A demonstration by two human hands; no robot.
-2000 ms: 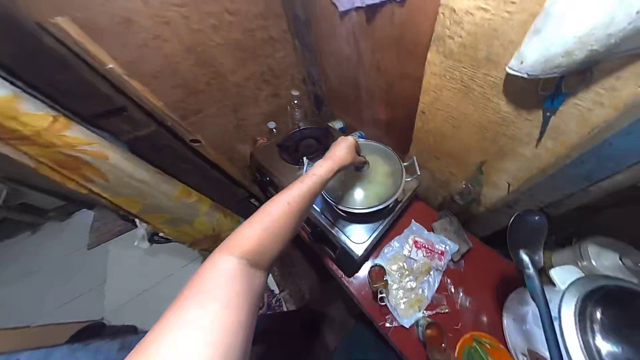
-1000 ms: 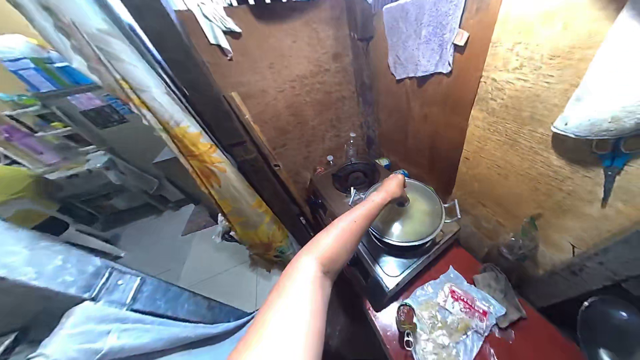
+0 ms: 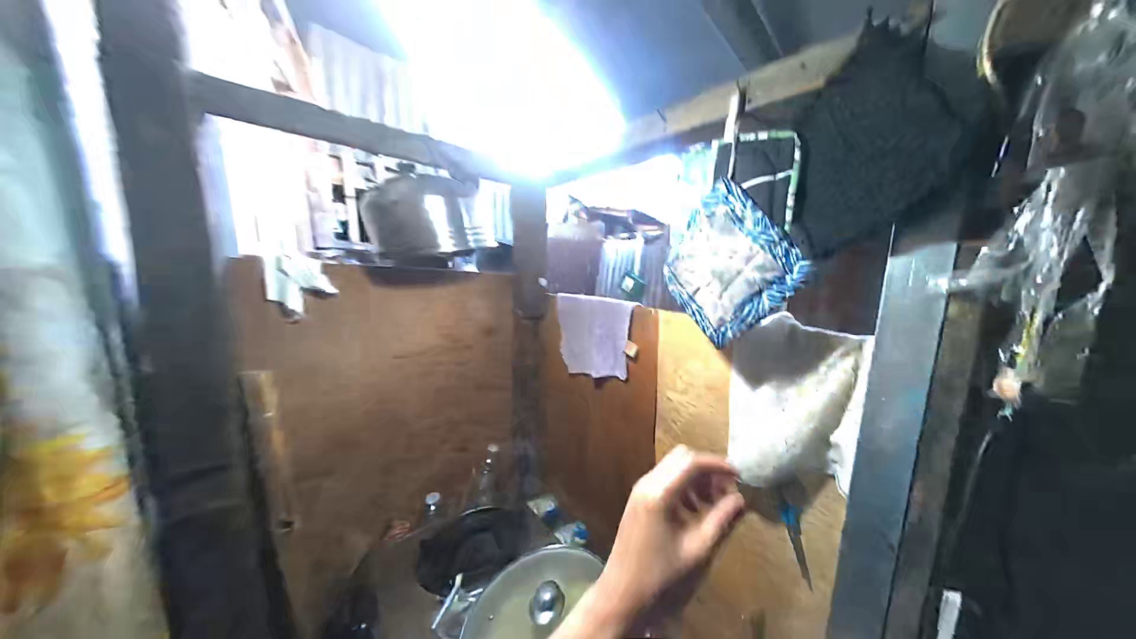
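My left hand (image 3: 679,532) is raised above and to the right of the pan, its fingers curled, thumb and forefinger apart, and nothing visible between them. Its fingertips overlap the lower edge of a hanging white cloth or bag (image 3: 785,426); whether they touch cannot be told. Below the hand is the glass lid (image 3: 519,590) with a round knob, on a pan cut off by the bottom edge. A blue-handled pair of scissors (image 3: 792,524) hangs right of the hand. A square blue-and-white potholder (image 3: 737,266) hangs higher up. My right hand is not in view.
A dark stove burner (image 3: 470,550) and a clear bottle (image 3: 488,475) stand left of the lid. A lilac cloth (image 3: 595,335) hangs on the plywood wall. A metal pot (image 3: 413,213) sits on a ledge. Posts and a flowered curtain (image 3: 62,497) flank the corner.
My left hand has let go of the lid's knob and moved up and to the right, away from the lid. The lid stays on the pan. The view has tilted up strongly.
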